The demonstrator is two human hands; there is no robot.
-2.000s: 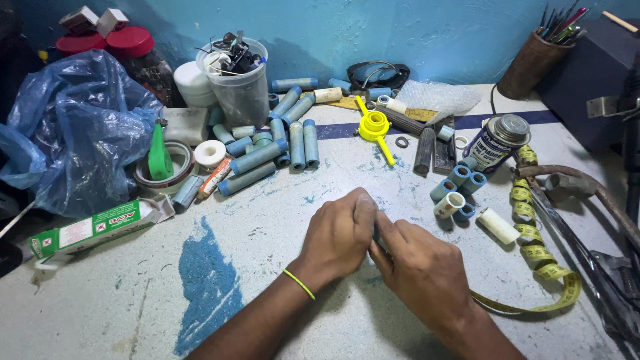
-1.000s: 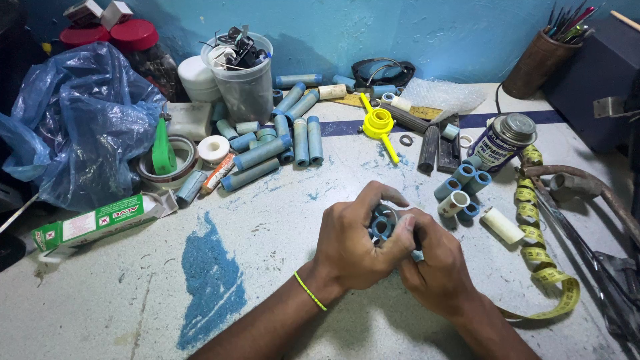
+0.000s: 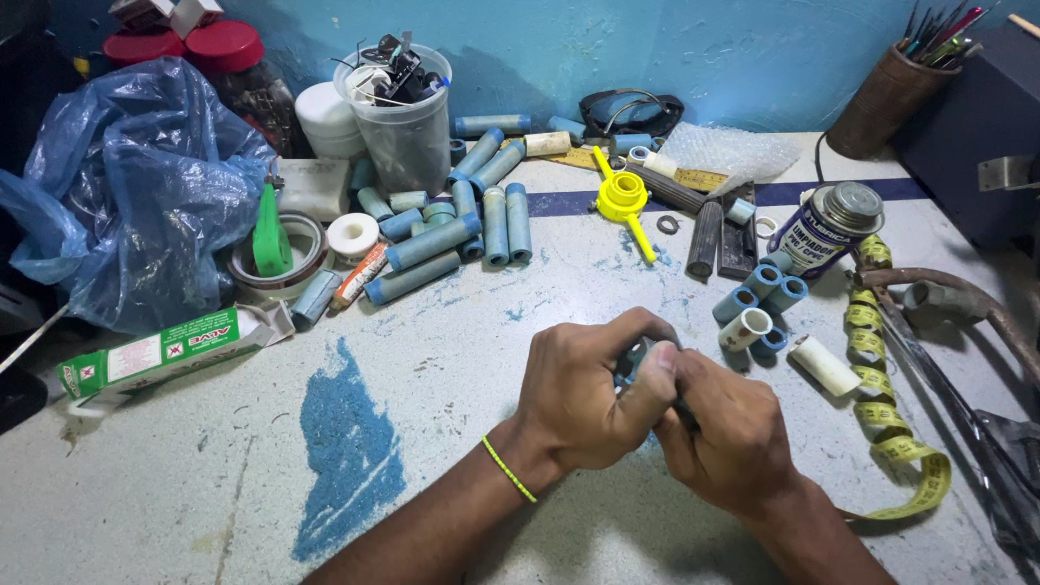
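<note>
My left hand (image 3: 597,386), with a yellow beaded band on its wrist, is closed around a small blue plastic pipe piece (image 3: 627,366), mostly covered by the fingers. Against its thumb and fingers presses my right hand (image 3: 723,422), curled around something dark that is nearly hidden; I cannot tell what it is. Just to the right stand several short blue pipe pieces (image 3: 734,302) and a white one (image 3: 745,327), with another white pipe piece (image 3: 824,366) lying beside them. Blue shavings (image 3: 349,455) cover a patch of the table left of my forearm.
Blue pipe lengths (image 3: 435,241) lie in a pile behind, near a yellow plastic part (image 3: 622,195). A can of PVC cleaner (image 3: 825,227) and a coiled yellow tape measure (image 3: 873,382) are at the right. A green-and-white box (image 3: 162,353) and a blue plastic bag (image 3: 138,195) lie at the left.
Two seconds ago both hands were closer together with no blue piece showing. A blue end then appeared between the fingers; now the left thumb and fingers cover more of it.
</note>
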